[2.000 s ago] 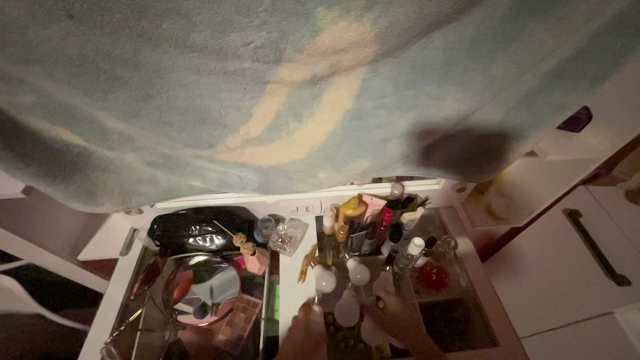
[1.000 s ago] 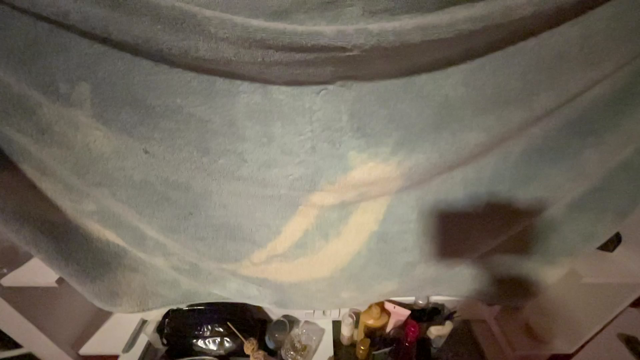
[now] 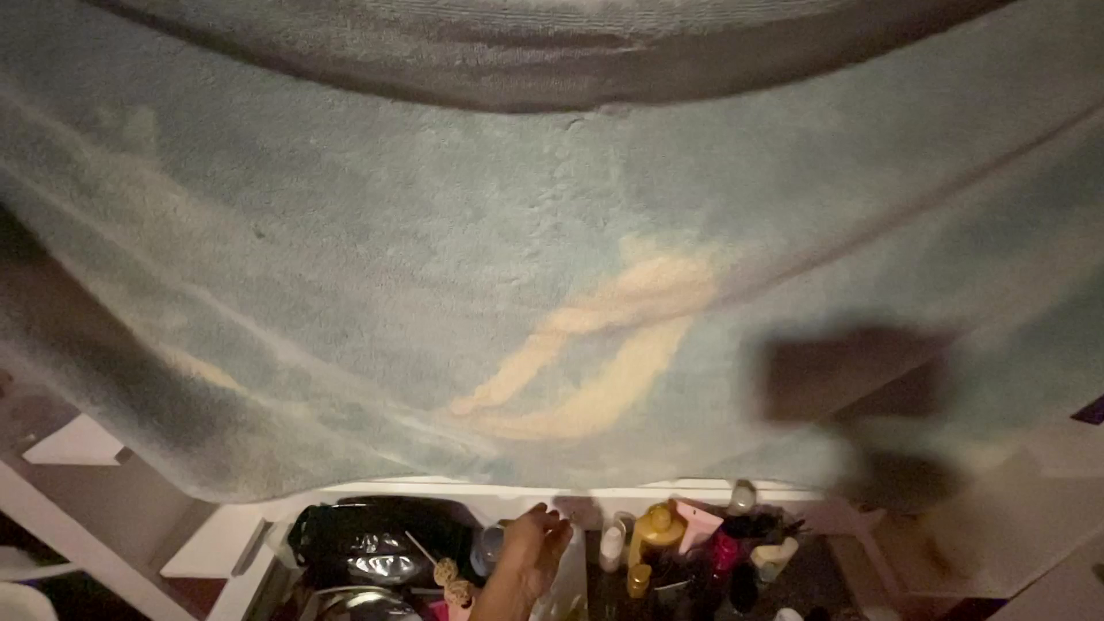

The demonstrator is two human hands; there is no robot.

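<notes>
My left hand [image 3: 530,552] reaches up from the bottom edge to the near-centre of a white vanity top, its fingers curled close to the rim [image 3: 569,493]. Whether it holds anything cannot be told. Beside it on the left are a clear container [image 3: 488,549], a rattan ball on a stick [image 3: 445,571] and a shiny black pouch [image 3: 388,539]. To its right stand a small white-capped bottle [image 3: 611,548], a yellow bottle [image 3: 657,528] and a pink squeegee-shaped item [image 3: 697,523]. My right hand is out of view.
A blue-green blanket [image 3: 388,259] with a pale yellow shape hangs across most of the view, its lower edge just above the white rim. A round mirror [image 3: 358,604] lies at lower left. White shelves [image 3: 216,543] flank the vanity. A dark blurred shadow falls at right.
The view has tilted up. Two seconds ago both hands were low among light bulbs and bottles; now one hand is near the back rim, and the bulbs are out of view.
</notes>
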